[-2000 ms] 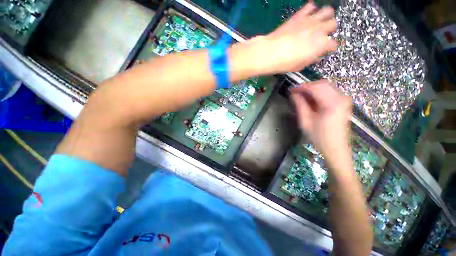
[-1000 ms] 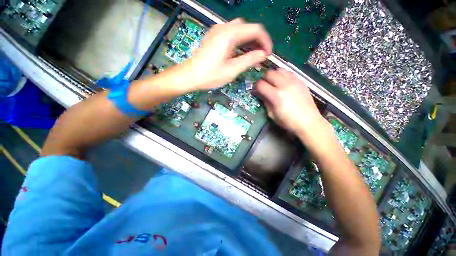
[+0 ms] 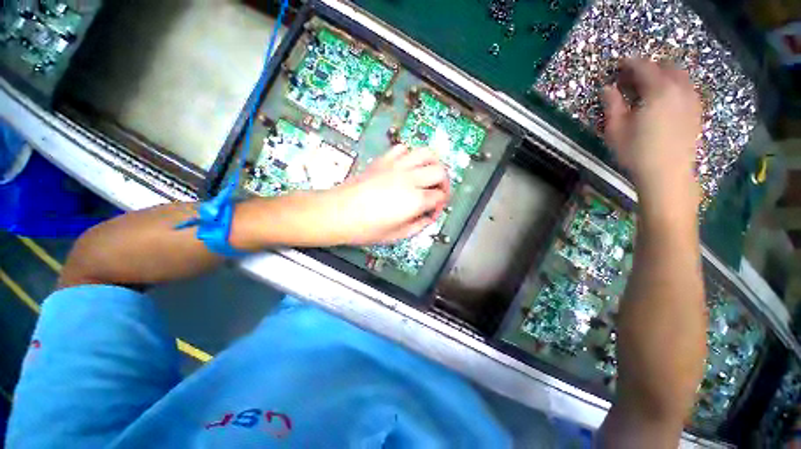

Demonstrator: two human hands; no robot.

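A carrier [image 3: 369,152] holds several green circuit boards in front of me. My left hand [image 3: 406,195], with a blue strap [image 3: 215,224] on its wrist, is over the lower right board [image 3: 408,254] of this carrier, fingers curled and pointing right. Whether it holds a part cannot be seen. The upper left board [image 3: 338,79] and upper right board [image 3: 439,131] lie beside it. My right hand [image 3: 654,114] is over the silvery component pile [image 3: 720,79], fingers bent down toward it and blurred. What its fingertips hold cannot be told.
Metal conveyor rails [image 3: 303,294] run along both sides. A conveyor gap [image 3: 505,232] separates this carrier from another one at right with green boards [image 3: 562,311]. A larger gap [image 3: 176,79] is at left. Dark small components [image 3: 527,22] lie on the green mat [image 3: 439,26].
My right hand has moved from the carrier's far edge right to the silvery pile. My left hand has moved down and nearer over the lower right board, uncovering the upper boards.
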